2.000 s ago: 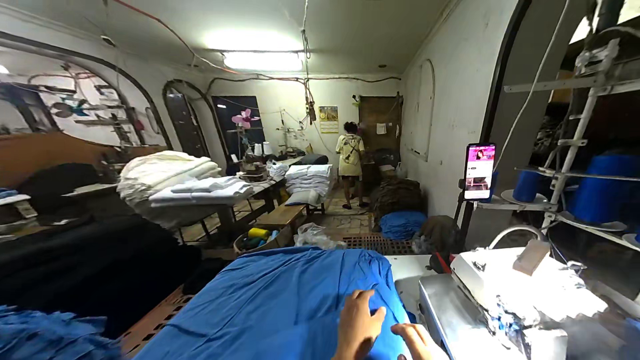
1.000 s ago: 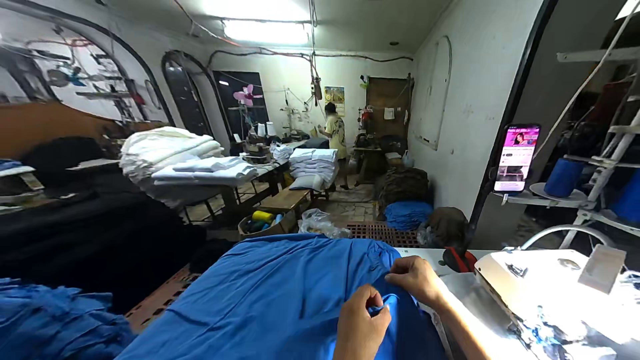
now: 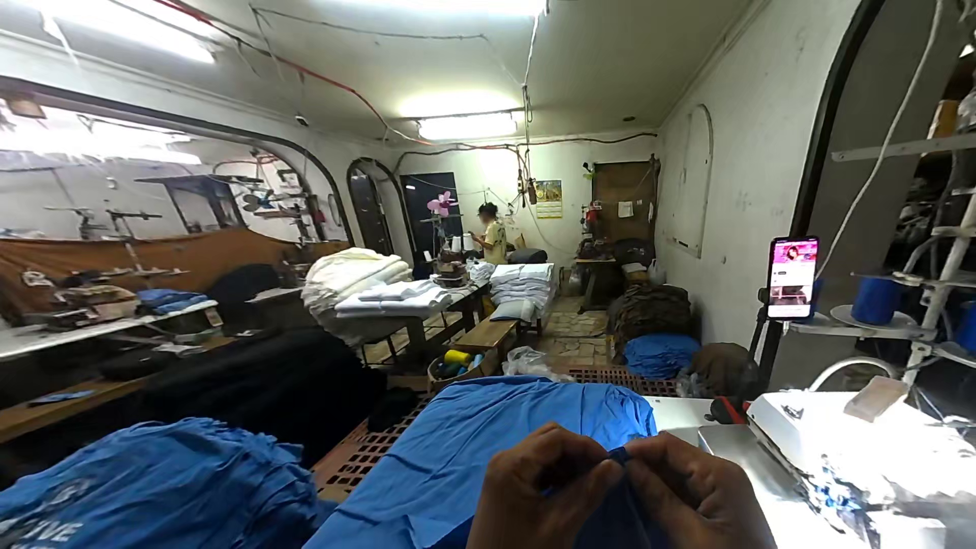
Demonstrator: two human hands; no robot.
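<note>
Blue fabric [image 3: 473, 450] is spread over the work surface in front of me. My left hand [image 3: 545, 488] pinches an edge of blue cloth between thumb and fingers. Close beside it, almost touching, my right hand [image 3: 686, 488] pinches the same edge, and the cloth hangs down between the two hands. At the right stands a brightly lit white sewing machine [image 3: 823, 427], partly washed out by glare. A heap of blue garments [image 3: 168, 488] with white print lies at the lower left.
A lit phone [image 3: 793, 278] is mounted at the right, near blue thread cones [image 3: 877, 299]. Beyond the fabric are a box of thread spools [image 3: 457, 364], stacked white cloth [image 3: 522, 286] and a blue bundle [image 3: 662, 355]. A person [image 3: 493, 235] stands at the back.
My hands, apart and with open fingers at first, have come together and now hold a cloth edge raised off the spread fabric. The view has tilted upward. The person at the back has moved left.
</note>
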